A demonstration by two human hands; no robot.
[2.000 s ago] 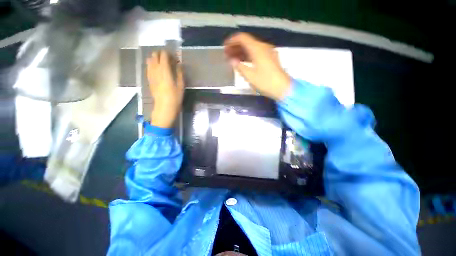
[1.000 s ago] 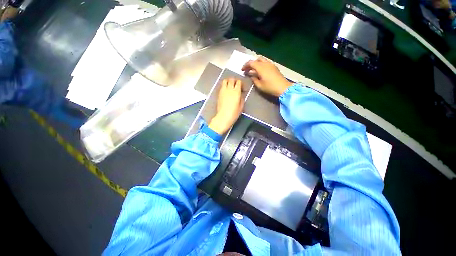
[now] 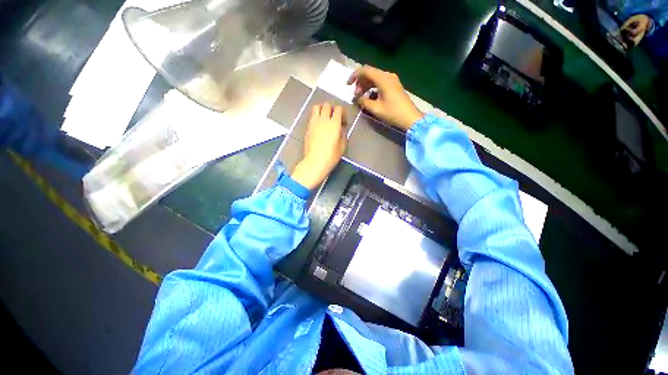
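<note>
My left hand (image 3: 322,143) lies with its fingertips pressed on a grey die-cut sheet (image 3: 294,151) with white edges. My right hand (image 3: 388,100) is just to its right, above the sheet's upper end, with thumb and fingers curled close together; whether they pinch a small piece cannot be told. A white strip (image 3: 335,76) shows at the sheet's far end. Another grey sheet (image 3: 377,152) lies under my right wrist. The open black tablet unit (image 3: 338,291) lies tilted at the near edge, with a large silver plate (image 3: 395,265) and a circuit board (image 3: 449,294) on its right.
A clear hood (image 3: 179,55) with a ribbed hose stands at upper left, above white sheets (image 3: 99,91) and a clear plastic bag (image 3: 135,179). Other open units (image 3: 516,55) lie on the green line beyond. Another person's hand (image 3: 636,28) is at upper right.
The view has turned since the oldest frame and shifted slightly since the latter one. My right hand has come back close to my left hand at the sheet's upper end. My left hand stays on the sheet.
</note>
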